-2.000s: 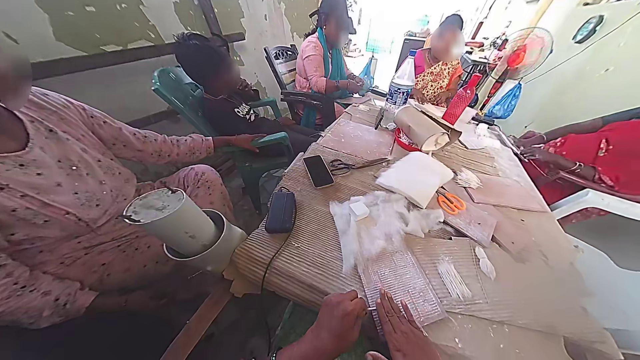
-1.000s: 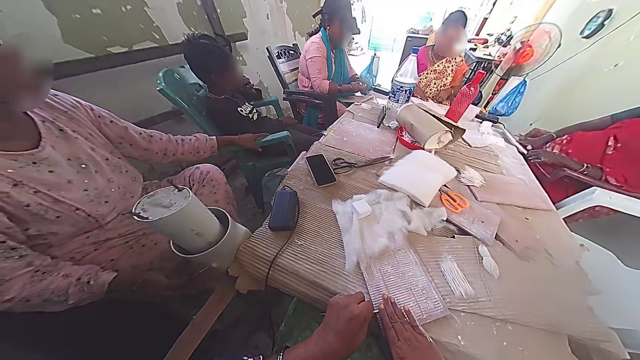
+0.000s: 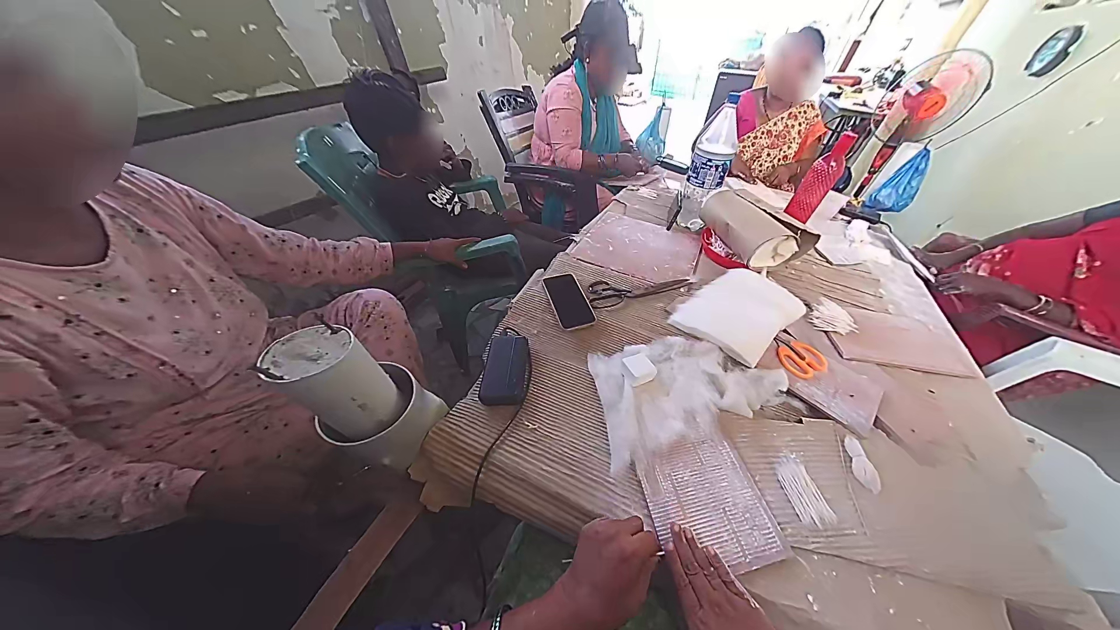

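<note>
My left hand (image 3: pixel 611 569) is closed with a thin white stick end showing at its fingertips, beside the near left corner of a clear ribbed plastic sheet (image 3: pixel 713 499). Flat on that near edge lies my right hand (image 3: pixel 710 582), fingers extended and palm down, its fingertips close to the left hand. Loose white cotton (image 3: pixel 674 394) covers the sheet's far end, with a small white block (image 3: pixel 639 368) on it. To the right, thin white cotton wicks (image 3: pixel 803 490) lie in a bundle on another clear sheet.
Beyond are a folded cotton pad (image 3: pixel 738 315), orange-handled scissors (image 3: pixel 801 359), dark scissors (image 3: pixel 639 291), a phone (image 3: pixel 569 302), a black power bank (image 3: pixel 505 369) with a cable, and a plastic bottle (image 3: pixel 707 166). Several people sit around the table; one is close on the left beside grey cylinders (image 3: pixel 332 381).
Both hands stay at the near edge of the ribbed sheet, with only small shifts of the fingers. The cotton and tools lie as before.
</note>
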